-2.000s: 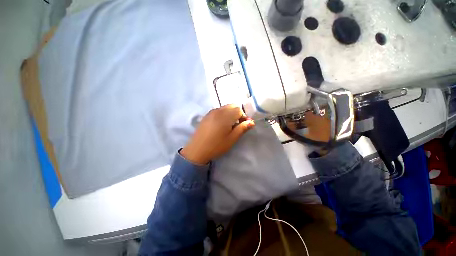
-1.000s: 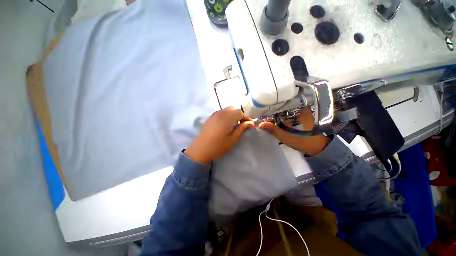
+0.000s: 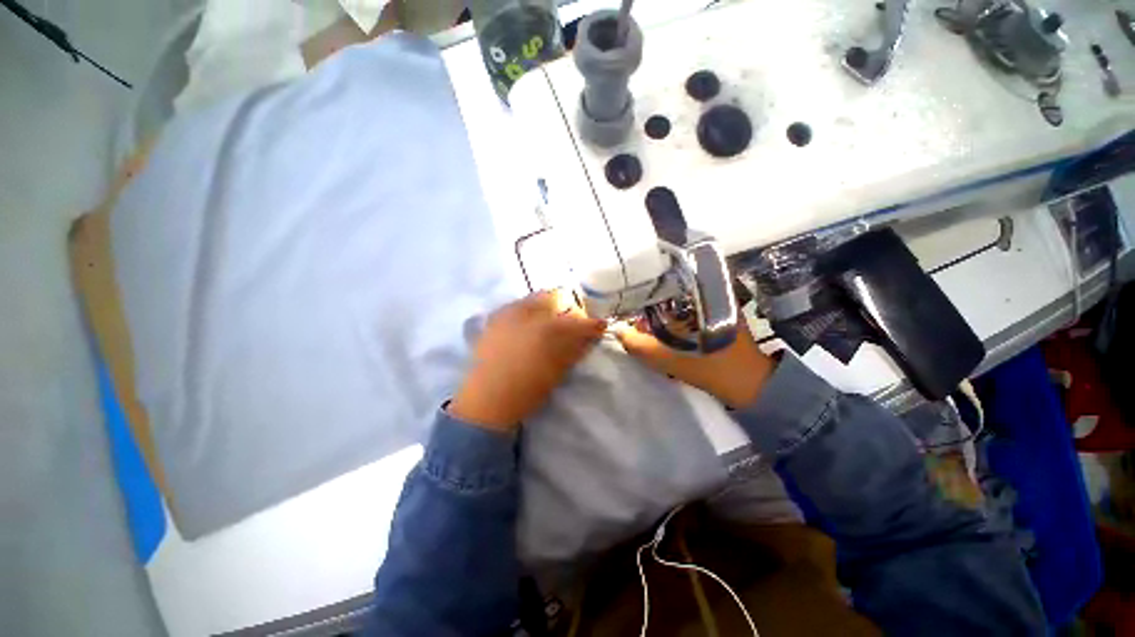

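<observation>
A light grey-blue fabric panel [image 3: 622,436] lies under both hands and hangs over the table edge into the lap. My left hand [image 3: 525,355] grips its edge just left of the needle area. My right hand [image 3: 703,361] holds the edge at the front of the sewing machine [image 3: 809,112], fingertips close to the left ones and partly behind the shiny metal guard [image 3: 713,296]. The machine head hides the needle and presser foot. A wide stack of the same cloth [image 3: 299,286] lies left of the machine on brown and blue sheets.
A black smartphone [image 3: 906,311] with a white cable lies right of the needle area, beside small black labels [image 3: 828,334] and a dark crinkled plastic bag [image 3: 782,268]. A bottle [image 3: 520,44] stands behind the machine. A blue crate [image 3: 1039,460] is at right. White earphones [image 3: 660,538] hang over the lap.
My right hand has come from beneath the guard towards the left hand, and now holds the cloth edge. The view has shifted, showing more of the bottle and smartphone.
</observation>
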